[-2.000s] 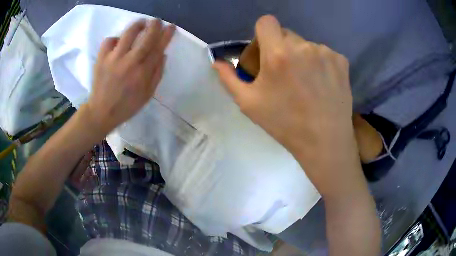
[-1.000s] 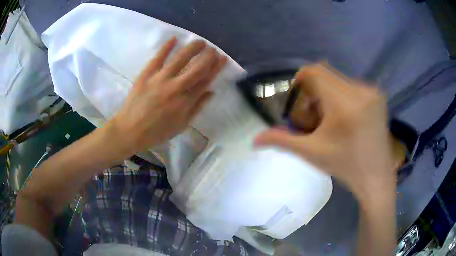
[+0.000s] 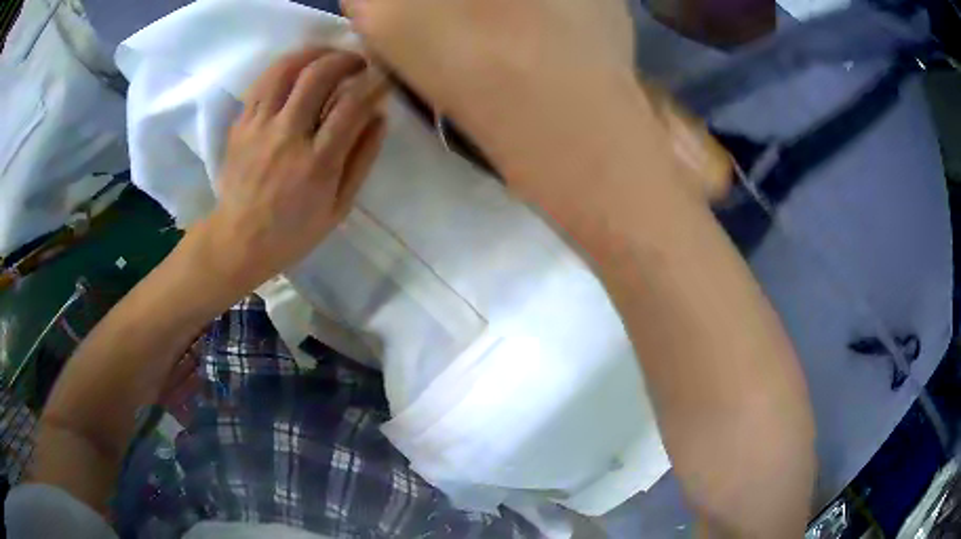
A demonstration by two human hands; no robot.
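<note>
The white garment piece (image 3: 527,347) lies across the ironing table and hangs over its near edge, with straight seams or folds near its middle. My left hand (image 3: 306,147) rests on its upper left part, fingers curled; whether they pinch the cloth is hidden. My right hand (image 3: 474,53) is at the top, partly cut off by the frame edge and close to my left fingertips. It holds the steam iron, mostly hidden under the hand and forearm. The iron's brown wooden rear part (image 3: 695,153) shows blurred beyond the forearm, and a dark edge shows along the cloth's upper edge.
A dark reddish-brown plate (image 3: 717,16) lies at the table's far side. The dark hose (image 3: 832,137) and a thin pale cord trail right. Black snips (image 3: 890,353) lie on the table (image 3: 843,263) at right. More white pieces (image 3: 53,137) are at far left. My plaid-covered lap is below.
My right hand and the iron went right, then swung up and left toward my left hand. My left hand slid right, then back left, its fingers now more curled. The brown plate has come into view.
</note>
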